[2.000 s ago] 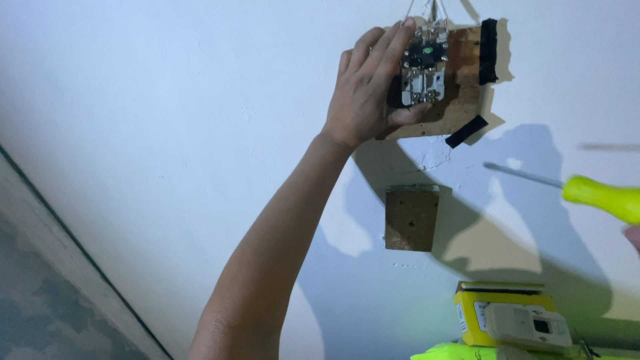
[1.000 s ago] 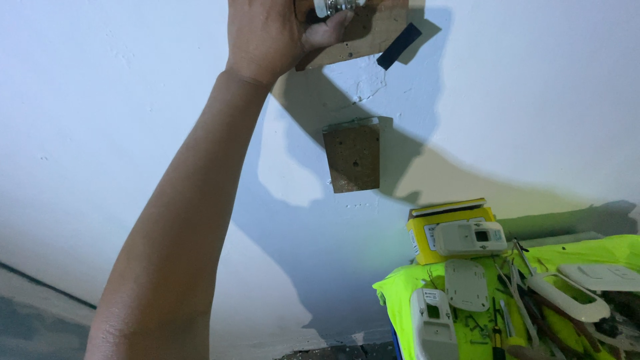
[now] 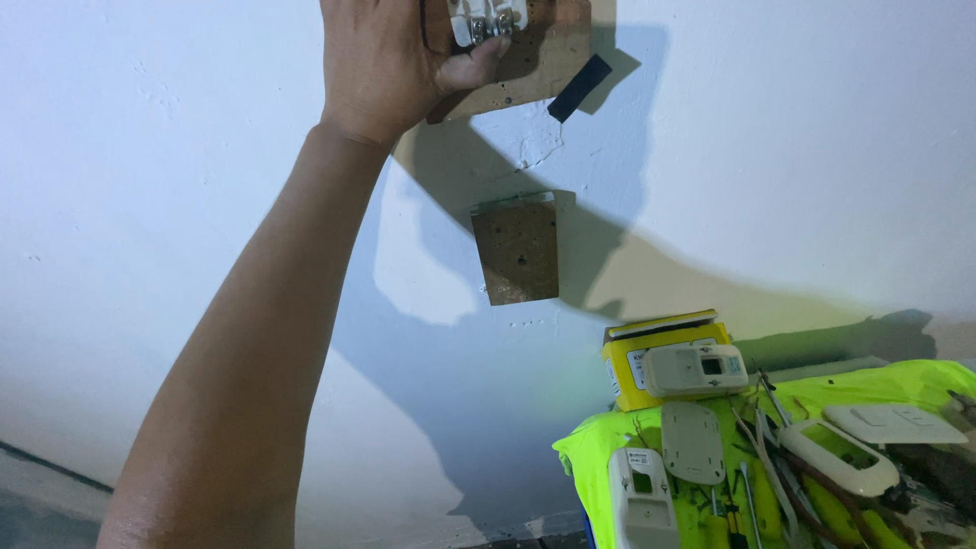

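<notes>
At the top of the head view my left hand (image 3: pixel 389 69) grips a white electrical fitting with metal screw terminals (image 3: pixel 492 21), the thumb at its lower edge. It is against a wooden board (image 3: pixel 526 84) on the wall, and the view's upper edge cuts off the fingers and part of the fitting. A strip of black tape (image 3: pixel 579 88) sticks out at the board's lower right corner. Below is a smaller wooden block (image 3: pixel 518 252) on the wall. My right hand is out of view.
At lower right a bright yellow-green cloth (image 3: pixel 591 450) bears screwdrivers (image 3: pixel 751 503), wires, white plastic covers (image 3: pixel 839 457) and a backing plate (image 3: pixel 692 442). A yellow box (image 3: pixel 629 381) stands at its back with a white switch housing (image 3: pixel 695 371) against it.
The view has dropped, bringing the cloth and its tools into sight. The yellow-handled screwdriver at the right, seen two seconds ago near my right hand's fingers, is out of view with that hand.
</notes>
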